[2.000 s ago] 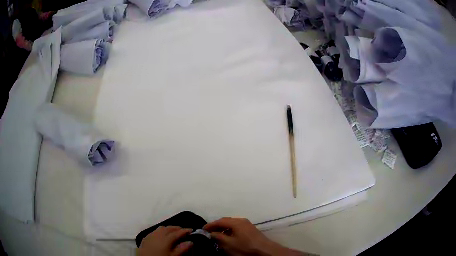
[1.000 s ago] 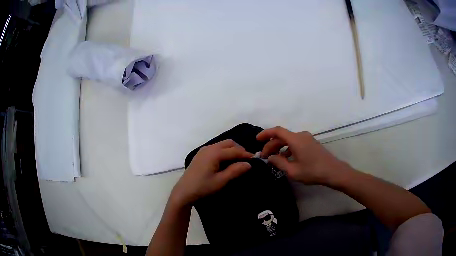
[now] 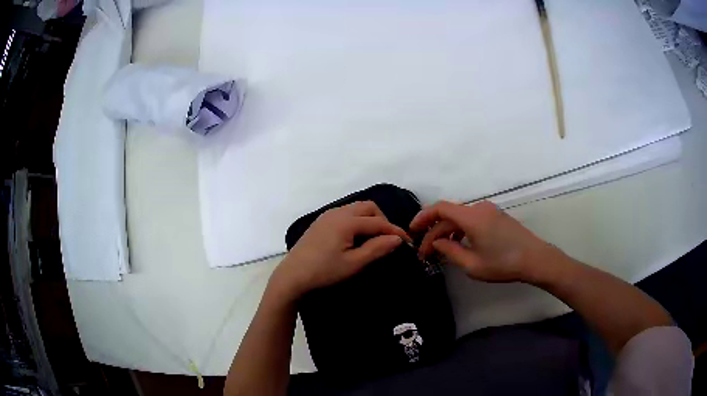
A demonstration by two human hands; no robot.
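A small black bag (image 3: 364, 325) lies at the table's front edge, its top corner over the white sheets. A white figure logo badge (image 3: 408, 342) shows on its lower right. My left hand (image 3: 341, 240) rests on the bag's upper part, thumb and fingertips pinched at the zip edge. My right hand (image 3: 473, 240) is at the bag's upper right side, its curled fingertips close to the left ones. What the fingertips pinch is too small and hidden to name. A little silvery metal shows below the right fingertips.
Flat paper sheets (image 3: 372, 100) lie beyond the bag. A wooden-handled brush (image 3: 553, 77) lies on them at right. A rolled paper bundle (image 3: 167, 99) is at left, beside a folded white stack (image 3: 91, 170). Yellow tape (image 3: 198, 373) sticks to the front edge. Small printed labels (image 3: 673, 35) lie far right.
The view has tilted down since the first frame, bringing the whole bag in. Since the second, the white material between my fingertips no longer shows, and my right fingers have closed in slightly.
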